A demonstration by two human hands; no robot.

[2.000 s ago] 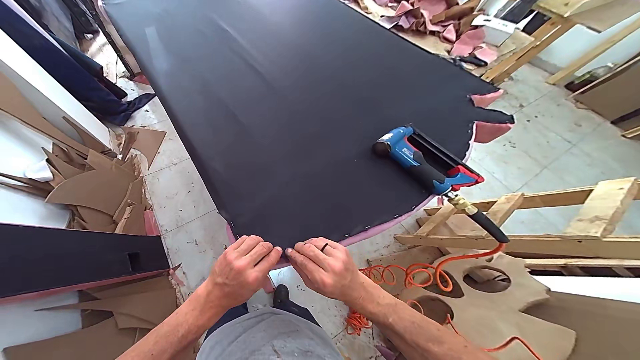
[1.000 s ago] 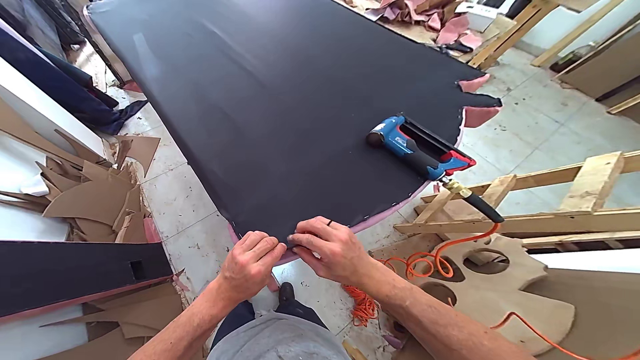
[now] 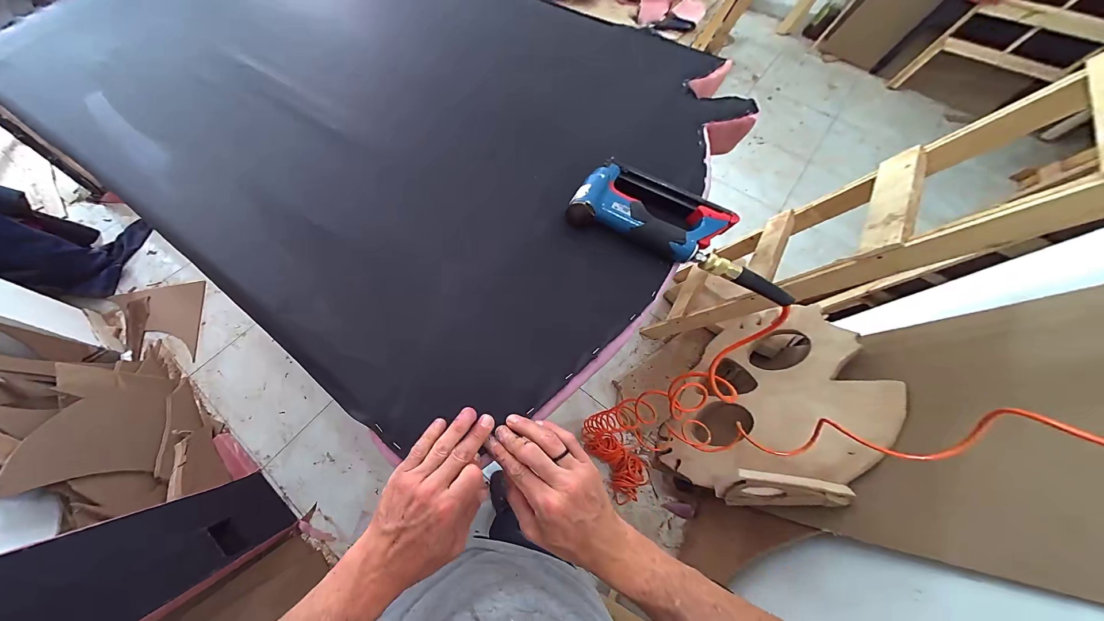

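Black sheet material point(image 3: 405, 224) covers a large panel, with staples and a pink fabric border point(image 3: 604, 358) along its curved near right edge. My left hand point(image 3: 435, 483) rests its extended fingers on the black material at the near edge. Beside it, fingertips almost touching, my right hand point(image 3: 552, 487) lies on the same edge, a dark ring on one finger. Both thumbs are hidden below, so whether they pinch the edge cannot be told. A blue and black pneumatic stapler point(image 3: 638, 211) lies on the panel to the right, away from both hands, joined to an orange coiled air hose point(image 3: 617, 431).
Wooden frames point(image 3: 897, 198) stand at the right, near a cut board with round holes point(image 3: 802, 414). Brown board offcuts point(image 3: 103, 423) are piled at the left, above a second black-covered panel point(image 3: 147, 552). Pink-lined flaps point(image 3: 731, 134) stick out from the large panel's far right edge.
Both hands' fingers, bent together at the edge before, are now extended flat over it. The view has shifted. The stapler has stayed on the panel.
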